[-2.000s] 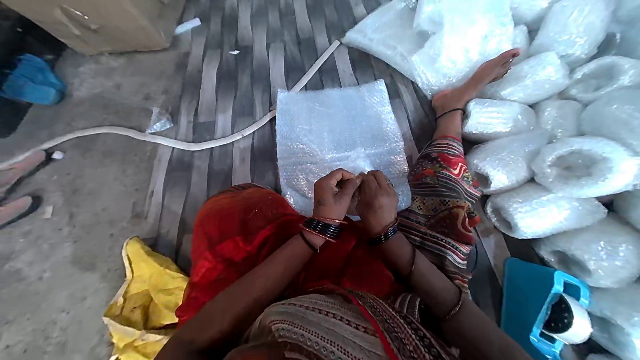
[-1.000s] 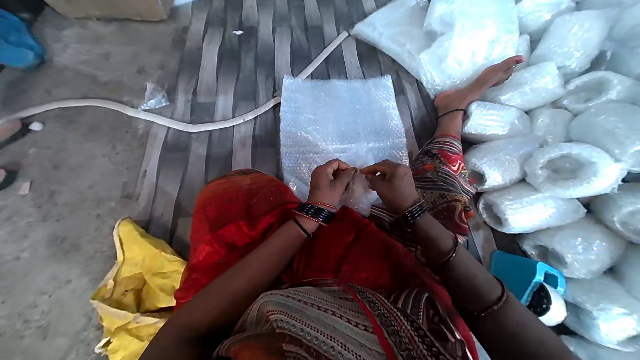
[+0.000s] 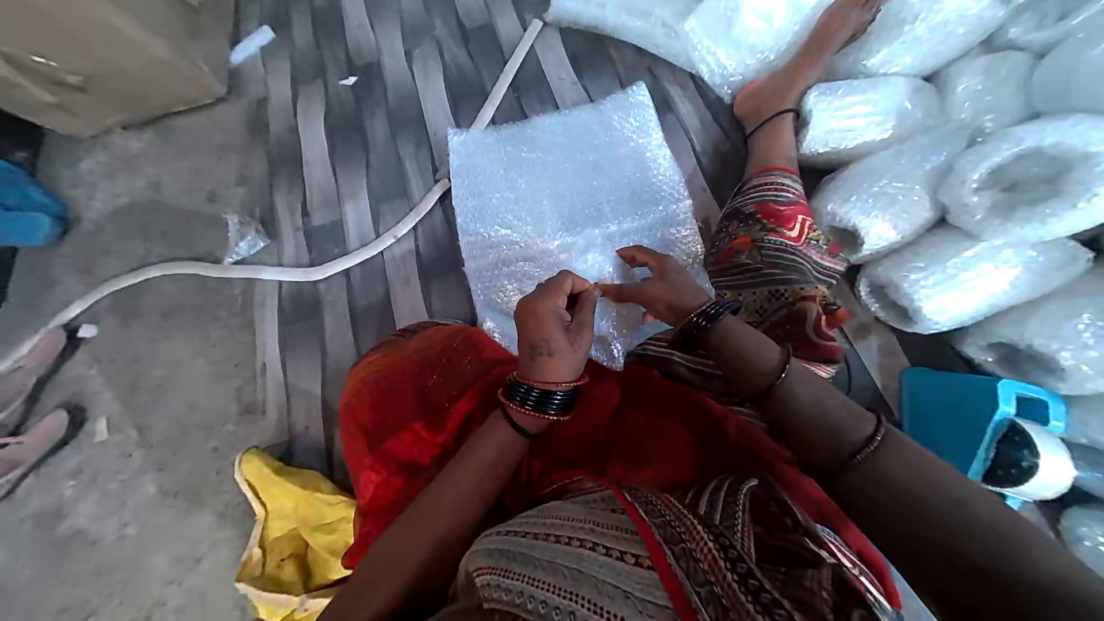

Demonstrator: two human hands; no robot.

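A sheet of clear bubble wrap (image 3: pixel 561 190) lies partly over my lap and the striped mat. Over its near part, my left hand (image 3: pixel 556 323) has thumb and forefinger pinched together at their tips; whether something small is between them cannot be told. My right hand (image 3: pixel 660 289) is just to the right, its forefinger reaching to the left fingertips and its thumb held apart. Nothing is plainly seen in the right hand. Part of the wrap's near edge is crumpled beneath the hands.
Several bubble-wrap rolls (image 3: pixel 914 280) are heaped at the right, beside a blue plastic holder (image 3: pixel 940 423) with a white roll. A white hose or cable (image 3: pixel 319 272) crosses the mat. A cardboard box (image 3: pixel 121 60) stands top left, and a yellow sack (image 3: pixel 302 526) lies bottom left.
The right hand's fingers have opened out from their earlier closed pose near the left hand. The orange thing seen at the right fingertips one second ago no longer shows plainly.
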